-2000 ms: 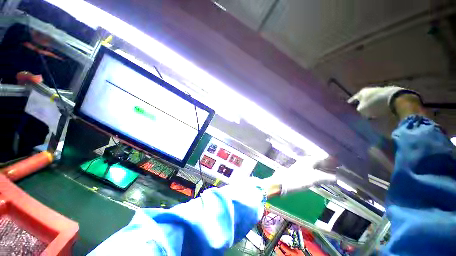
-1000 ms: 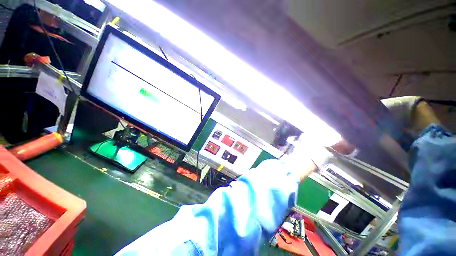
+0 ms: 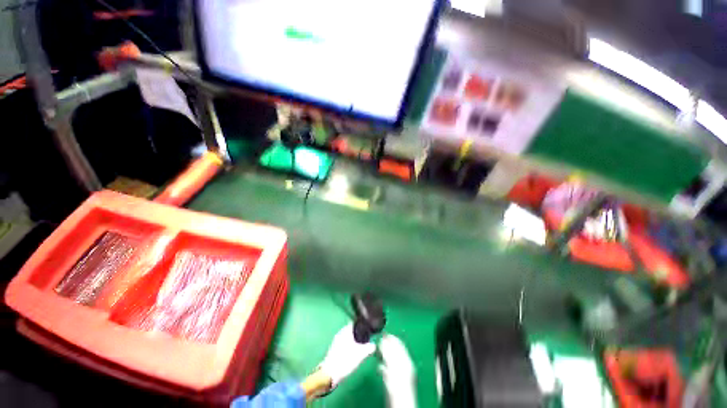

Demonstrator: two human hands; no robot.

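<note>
A black handheld scanner [image 3: 368,313] stands out above the bright green mat [image 3: 311,319], blurred. My left hand [image 3: 347,355], in a white glove, is at the scanner's lower end and appears to hold it. My right hand [image 3: 397,370], also white-gloved and blurred, is just right of it, with its fingertips close to the scanner; whether they touch it cannot be told. Stacked red-orange foam trays [image 3: 251,374] stand at the left. The top one has two pockets with shiny, dimpled lining [image 3: 199,291].
A large monitor [image 3: 319,48] stands above the dark green conveyor [image 3: 343,231]. A red roller [image 3: 190,179] lies behind the trays. A black box [image 3: 494,358] and white papers [image 3: 578,378] are right of my hands. Red items [image 3: 602,251] lie farther right.
The view has tilted down toward the bench. Both hands, raised near the strip light before, are now low and close together by the scanner. The trays show more fully.
</note>
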